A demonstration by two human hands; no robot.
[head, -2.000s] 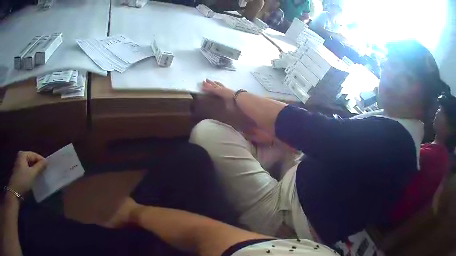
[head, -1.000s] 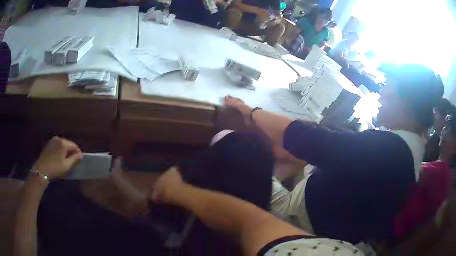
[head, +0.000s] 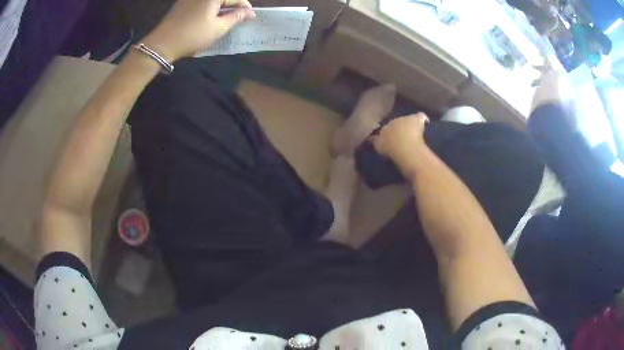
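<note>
My left hand [head: 205,24] is at the top left and is shut on the edge of a folded leaflet [head: 274,31], a white sheet with small print that lies almost level in front of the cartons. My right hand [head: 404,137] rests at the dark trouser leg [head: 465,154] near my bare feet, fingers curled against the cloth. No paper shows in it; whether it grips the cloth is unclear.
Brown cartons [head: 393,55] with a white top [head: 465,34] stand ahead. Printed papers [head: 505,44] lie on top. Flattened cardboard [head: 287,126] is under my legs. A round red-topped container [head: 133,227] is at left. Another person's arm [head: 546,89] reaches in at right.
The view has tilted down to my lap and feet. My left hand still holds the leaflet. My right hand is now at the trouser leg.
</note>
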